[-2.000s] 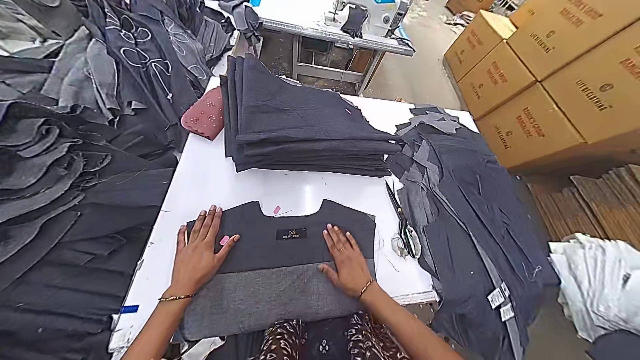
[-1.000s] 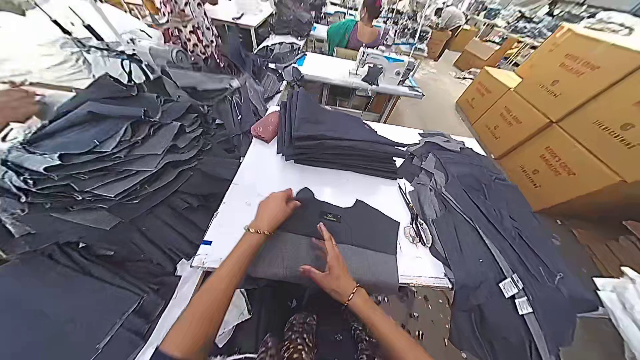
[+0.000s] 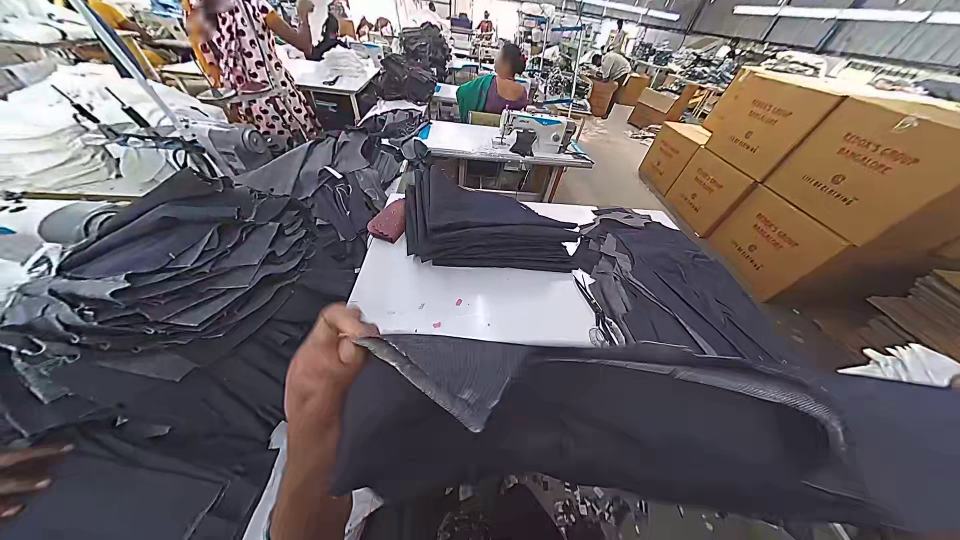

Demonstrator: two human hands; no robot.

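My left hand [image 3: 326,367] pinches the upper left corner of a dark fabric piece [image 3: 600,427], which is lifted and stretched toward the right above the near part of the white table [image 3: 480,300]. Its corner is folded over and shows a ribbed grey face. Only a sliver of my right hand [image 3: 955,381] may show at the right edge, too little to read its grip. A stack of folded dark fabric [image 3: 487,232] lies on the table behind the piece, with a maroon cloth bundle [image 3: 388,220] against its left side. Scissors [image 3: 592,300] lie right of the bare tabletop.
Heaped dark fabric pieces [image 3: 187,277] fill the left side; another person's hand [image 3: 30,476] is at the lower left edge. More dark fabric [image 3: 675,285] drapes over the table's right side. Cardboard boxes [image 3: 780,240] stand at right, and a sewing machine [image 3: 536,133] is beyond the table.
The dark piece lay flat on the table under both my hands; now it is raised, with my left hand holding its corner. My right hand has moved far right. The view has tilted upward.
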